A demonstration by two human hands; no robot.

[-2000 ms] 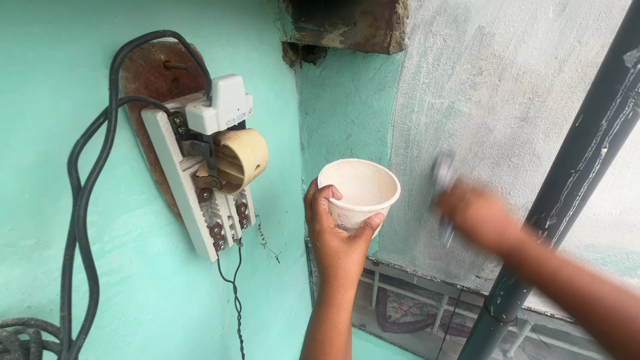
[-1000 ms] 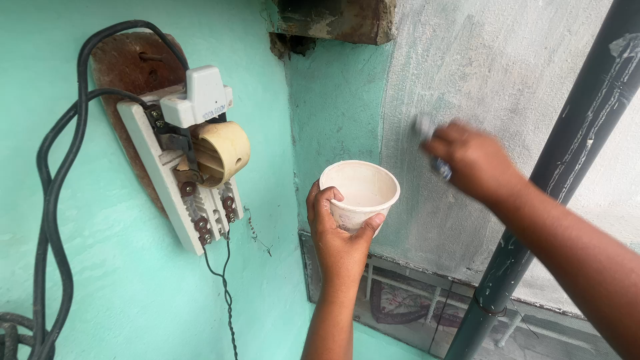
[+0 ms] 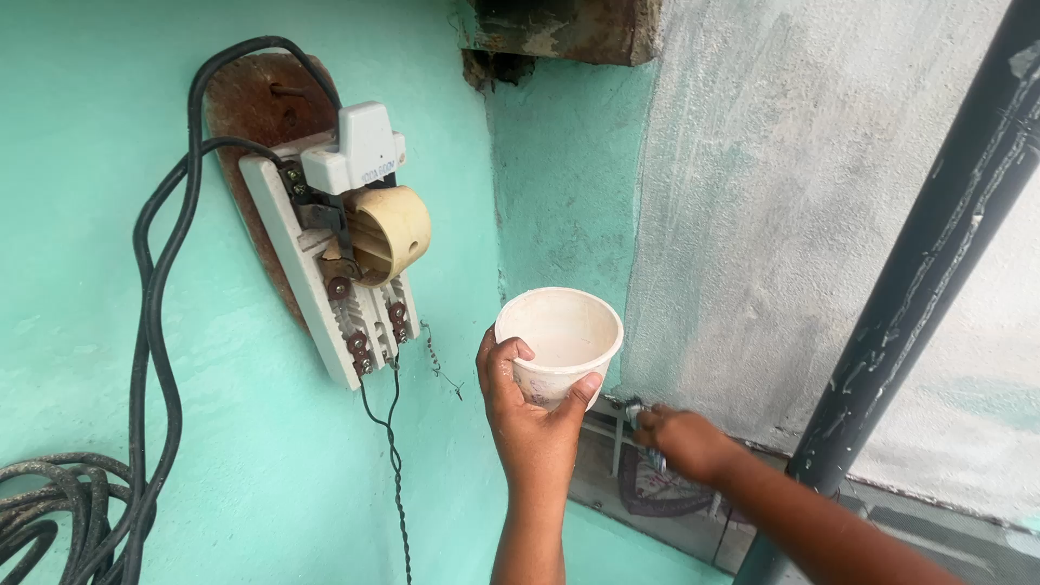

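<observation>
My left hand (image 3: pixel 532 398) grips a white plastic tub (image 3: pixel 561 333) from below and the side, its mouth facing up and its inside coated whitish. To its right, my right hand (image 3: pixel 678 443) is closed around a small tool, probably a paintbrush (image 3: pixel 634 410), whose head is near the lower edge of the textured wall. Most of the tool is hidden by the fingers. That wall (image 3: pixel 731 227) carries uneven whitish-grey coating, with a green strip along its left side.
On the green wall at left, a knife switch (image 3: pixel 325 268) with exposed terminals is mounted on a wooden board (image 3: pixel 252 162). Black cables (image 3: pixel 154 301) hang beside it. A dark pipe (image 3: pixel 910 268) slants across the right. A rusty beam end (image 3: pixel 569 28) juts out above.
My right hand has moved down with the tool from higher on the textured wall to its lower edge. My left hand still holds the tub.
</observation>
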